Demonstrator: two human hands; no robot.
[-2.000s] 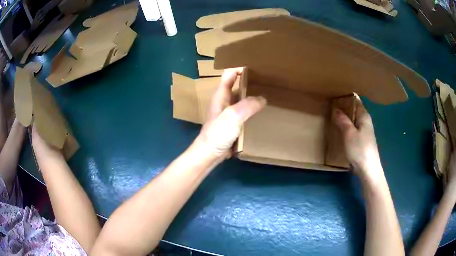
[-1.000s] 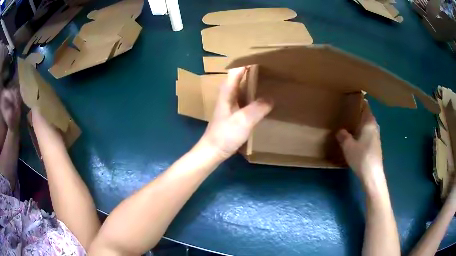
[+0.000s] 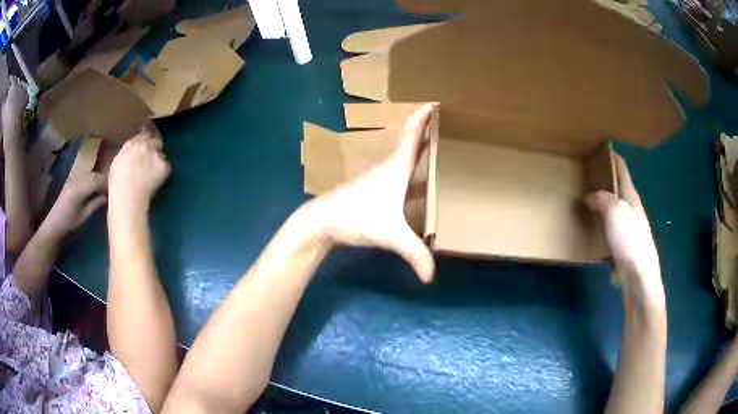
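Note:
A brown mailer box (image 3: 518,198) is held above the green bench with its open top towards me. Its lid panel (image 3: 526,77) stands up behind, and the lid's upper edge is cut off by the frame. My left hand (image 3: 376,198) is spread along the outside of the left side wall, fingers at its top and thumb at its lower front corner. My right hand (image 3: 627,222) grips the right side wall, thumb inside, fingers outside. A flat box blank (image 3: 324,162) lies behind the box, partly hidden by it.
The dark green bench (image 3: 364,340) has a curved-looking front edge. At the left, another person's hands (image 3: 139,166) hold a folded blank (image 3: 93,105); a part-folded blank (image 3: 190,69) lies beyond. A white post (image 3: 293,32) stands at the back. More cardboard (image 3: 727,226) and a forearm are at the right.
The box has shifted right, and its lid has tipped back upright. My left thumb has moved from inside the box to the outer front corner. The neighbour's hands at left have moved together around their blank.

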